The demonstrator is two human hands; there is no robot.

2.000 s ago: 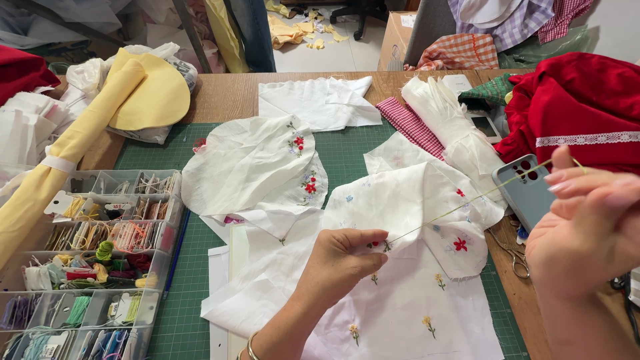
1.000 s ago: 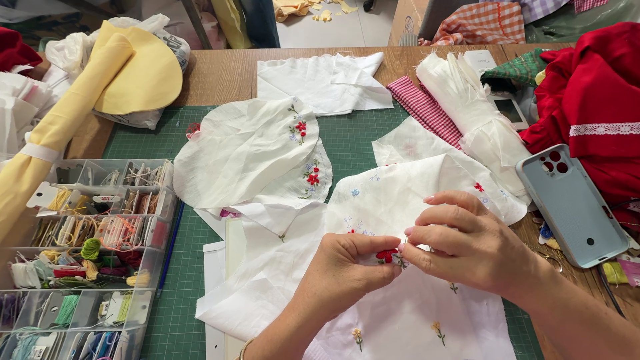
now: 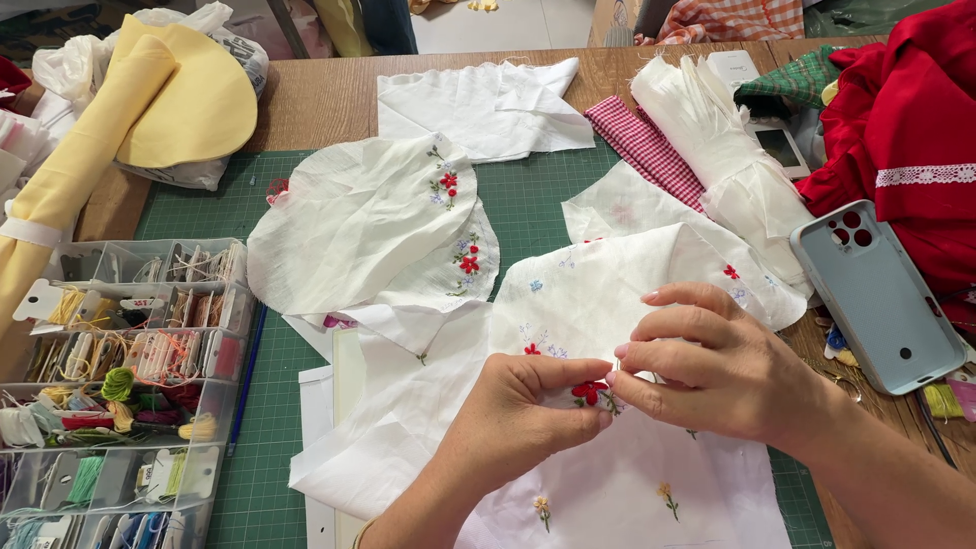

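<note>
Near the centre, my left hand (image 3: 534,415) pinches a fold of white embroidered fabric (image 3: 602,267) between thumb and index finger, beside a red embroidered flower (image 3: 589,392). My right hand (image 3: 701,358) meets it there, its thumb and index fingertips together at the fold; a short bit of needle or thread seems to show between them, too small to tell which. Blue drawn outlines and small stitched flowers mark the cloth. Under it lies more white fabric with yellow flowers (image 3: 541,507). Rounded white pieces with red flowers (image 3: 358,221) lie to the upper left.
A compartment box of embroidery floss (image 3: 126,358) stands at the left, a blue pen (image 3: 245,381) beside it on the green cutting mat (image 3: 518,191). Rolled yellow fabric (image 3: 91,145) lies upper left. A phone case or cased phone (image 3: 877,297), red fabric (image 3: 923,137) and gingham cloth (image 3: 648,152) are at the right.
Two seconds ago my right hand was raised at the right, drawing out a long greenish thread from the cloth. It has since come in beside my left hand.
</note>
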